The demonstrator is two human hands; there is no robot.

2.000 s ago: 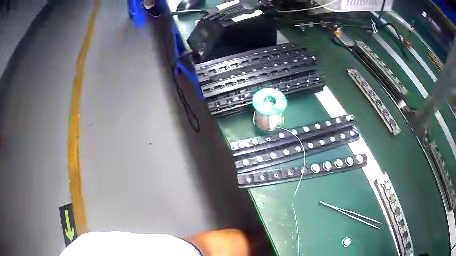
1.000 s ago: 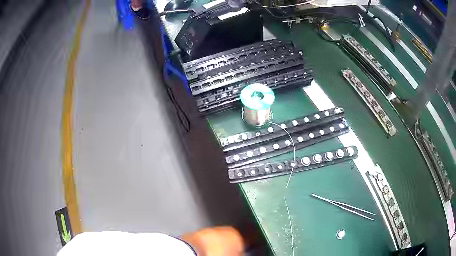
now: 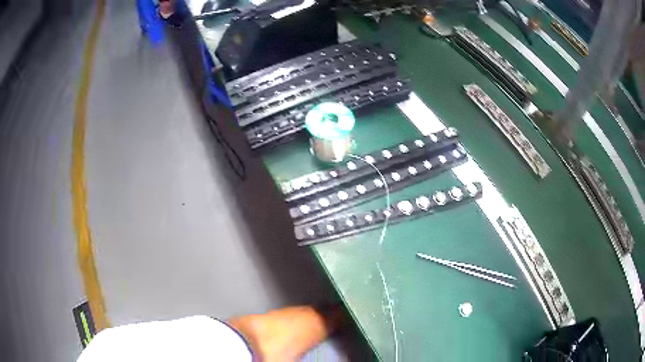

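My left arm shows at the bottom edge as a white sleeve and bare forearm; its hand cannot be made out. My right hand is out of the picture. Three dark strip holders (image 3: pixel 368 184) with pale round parts lie on the green bench. The solder spool (image 3: pixel 331 147) stands upright behind them, and its thin wire (image 3: pixel 386 279) curls over the strips and down the bench. Tweezers (image 3: pixel 467 269) lie in front of the strips. One loose round part (image 3: pixel 465 309) lies near them.
Stacked black strips (image 3: pixel 318 88) lie behind the spool, with a black box (image 3: pixel 283 39) beyond. Pale part strips (image 3: pixel 506 129) lie to the right. A black framed object (image 3: pixel 569 345) is at the bottom right. The floor has a yellow line (image 3: pixel 79 177).
The view has shifted, so the bench things sit further left and higher. The black framed object has come further into view at the bottom right. The bench things keep their places.
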